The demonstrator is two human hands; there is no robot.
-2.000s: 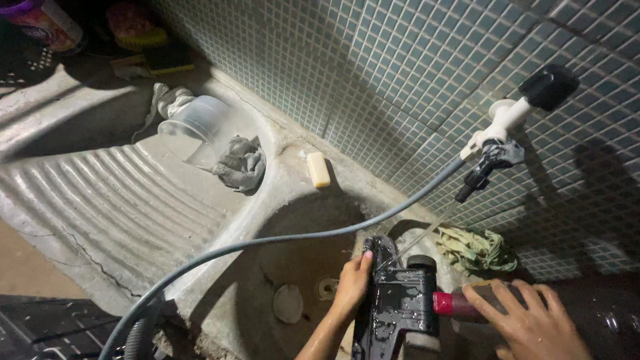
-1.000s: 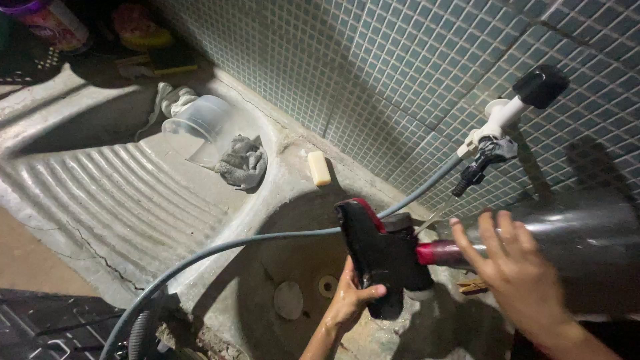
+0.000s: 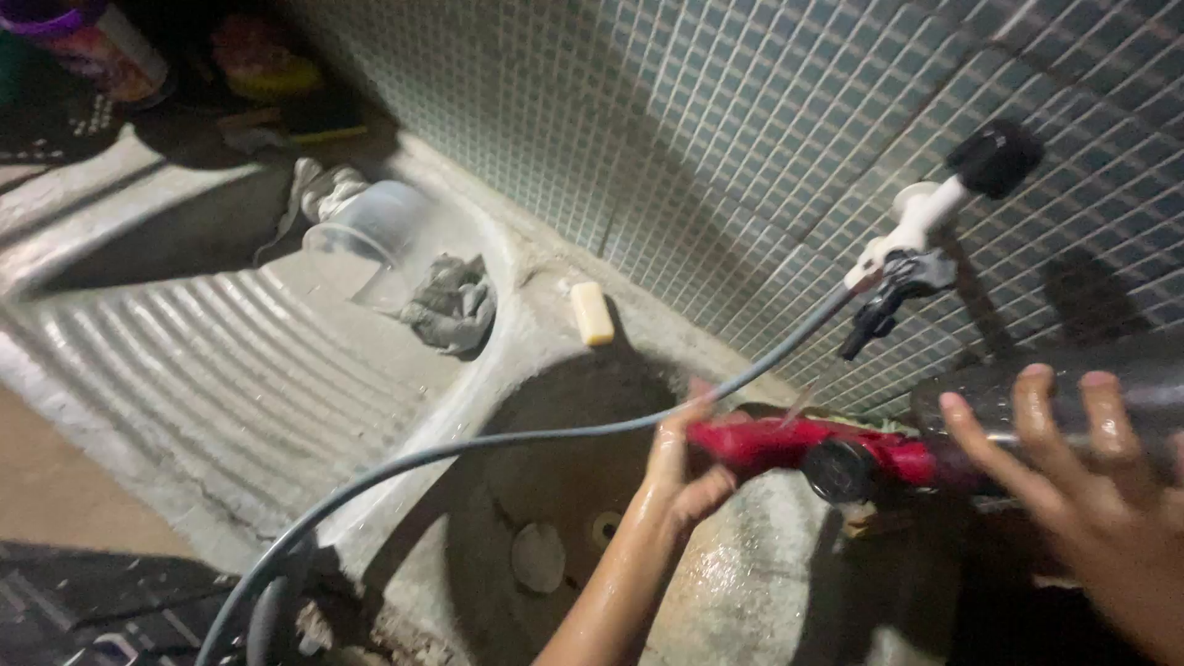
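Note:
A red and black plastic head with a round black wheel or cap, perhaps part of a vacuum cleaner, is under a thin stream of water from the tap. My left hand grips its left end, fingers partly blurred. To the right, a dark translucent cylinder adjoins the head. My right hand lies against that cylinder with its fingers spread; the palm's contact is hard to see. The white tap with black fittings juts from the tiled wall, above the red head.
A grey hose runs from the tap across the concrete basin. A bar of soap rests on the ledge. Left is a ribbed washboard with a clear plastic container and a grey cloth. A black crate-like object stands lower left.
The head has been turned in my left hand: its black, wet underside showed earlier, and its red side shows now. My right hand has stayed by the cylinder.

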